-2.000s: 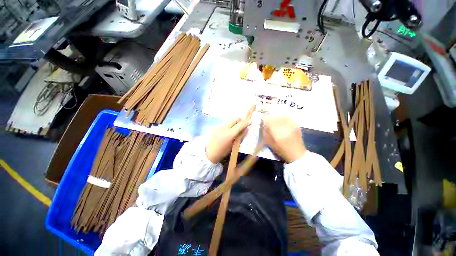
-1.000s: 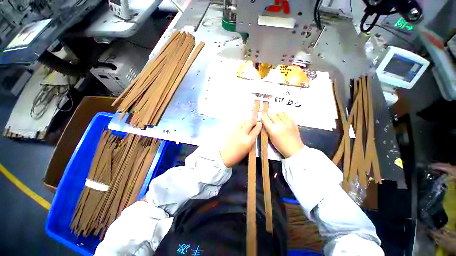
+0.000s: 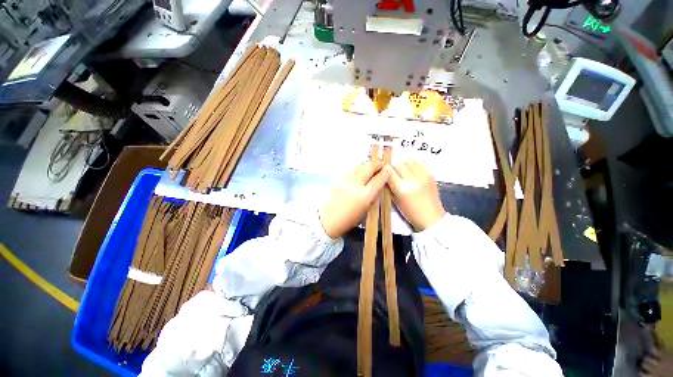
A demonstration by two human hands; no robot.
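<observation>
Two brown straps lie side by side, the left strap [image 3: 368, 280] and the right strap [image 3: 390, 280]. Their far ends rest on the white template plate [image 3: 461, 158]; their near ends hang over the dark apron. My left hand [image 3: 353, 197] holds the left strap and my right hand [image 3: 415, 193] holds the right strap, fingertips near the far ends and thumbs close together. The yellow-orange clamp [image 3: 430, 107] is beyond the hands, under the grey machine head [image 3: 398, 55]. The fingers hide part of the straps.
A fanned strap pile [image 3: 235, 118] lies on the table's left. A blue bin [image 3: 103, 294] of strips stands lower left, by a cardboard box [image 3: 111, 193]. More strips [image 3: 528, 199] lie at the right edge, near the control panel [image 3: 595, 89]. Strips also show lower right.
The straps were crossed and loose at first; they now lie nearly parallel on the plate. Over the last second the hands have barely moved, and the view has shifted slightly.
</observation>
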